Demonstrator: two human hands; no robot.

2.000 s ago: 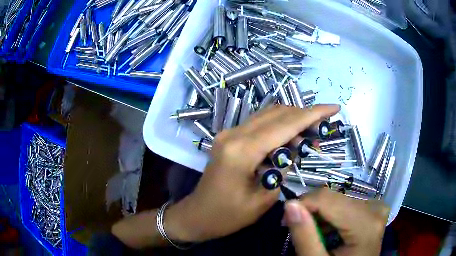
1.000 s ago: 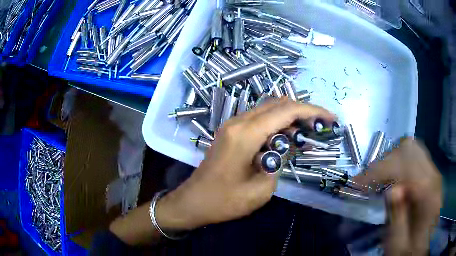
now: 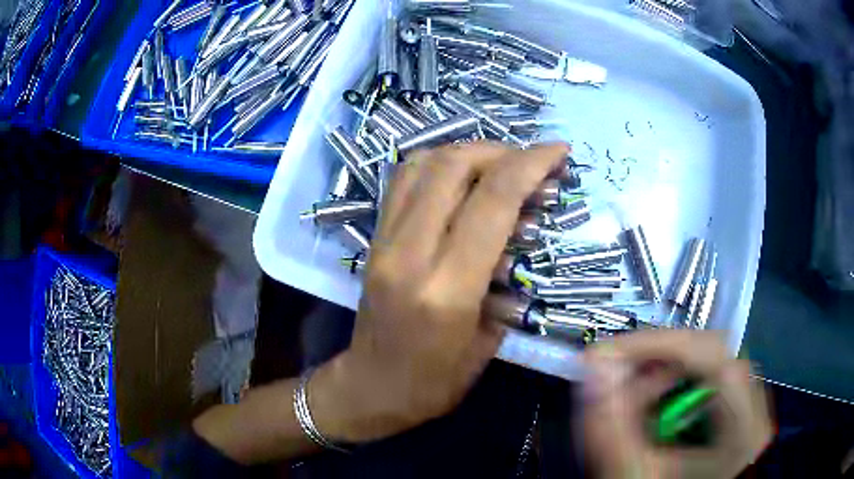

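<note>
My left hand (image 3: 435,281) is over the near side of the white tray (image 3: 757,187), palm turned to the right, and holds several metal cylinders (image 3: 510,309) with black end rings pointing right. My right hand (image 3: 669,402), blurred, is at the tray's near right edge, closed around a green-handled knife (image 3: 684,414); the blade cannot be made out. Loose cylinders with thin rods (image 3: 440,136) are heaped in the tray's left part, and more lie at its near right side.
Thin dark trimmings (image 3: 623,164) and a white scrap (image 3: 585,72) lie in the tray. A blue bin (image 3: 178,159) heaped with cylinders is at upper left, another blue bin (image 3: 117,355) of small metal parts at lower left. Brown cardboard (image 3: 154,309) is between. A clear box (image 3: 698,28) is beyond the tray.
My left hand has turned, so the cylinder ends face right, lower over the tray. My right hand moved from the cylinder ends out to the right, then back left and down. The view shifted slightly.
</note>
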